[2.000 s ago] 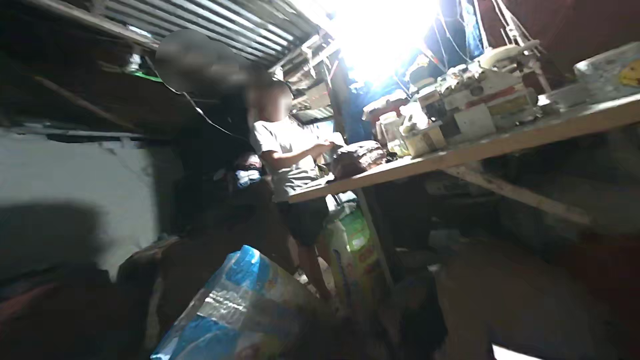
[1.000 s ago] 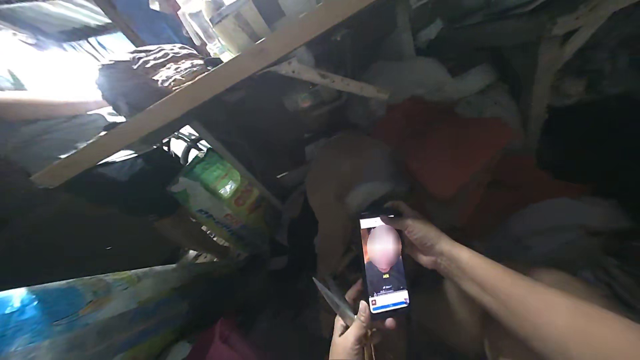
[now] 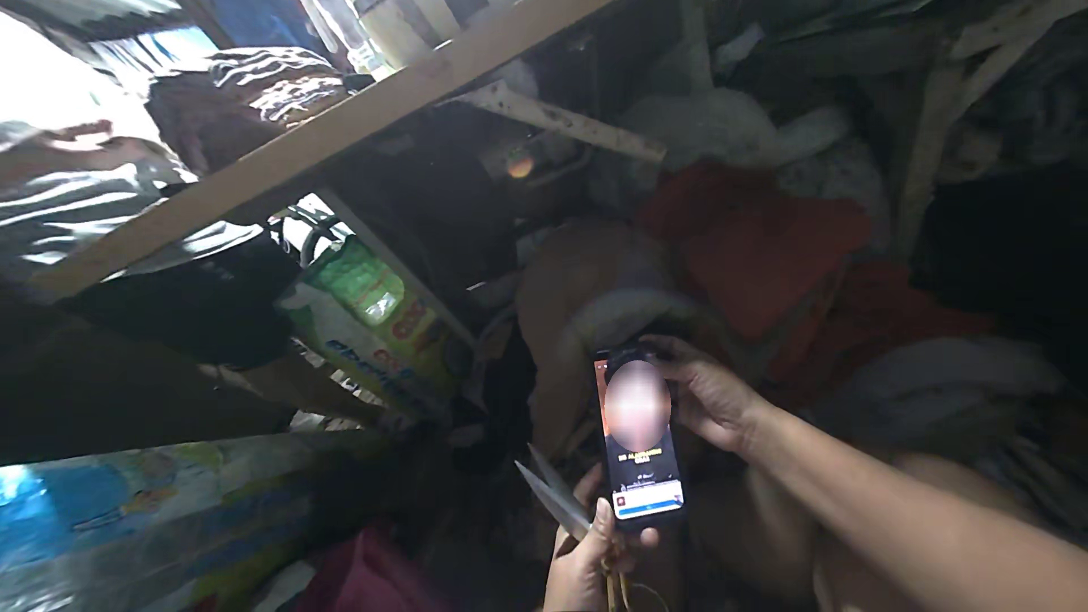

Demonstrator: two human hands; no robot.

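Observation:
A lit smartphone (image 3: 643,476) is held upright between my two hands, its screen facing me with a picture and some writing on it. My left hand (image 3: 586,552) grips the lower left edge of the phone and also holds a pair of metal scissors (image 3: 552,493), whose blades stick out to the upper left, slightly apart. At the phone's upper right edge is my right hand (image 3: 710,395), its fingers partly hidden behind the phone.
A wooden table edge (image 3: 340,127) slants across the upper left, with folded striped cloth (image 3: 280,81) on it. Beyond stands a person in striped clothing. Below are a green printed sack (image 3: 365,297), a blue-white plastic bag (image 3: 170,518) and red cloth (image 3: 748,246).
The picture on the phone screen has changed. At the table, the other person's striped clothing now shows where a bare arm was seen before. Both hands still hold the phone.

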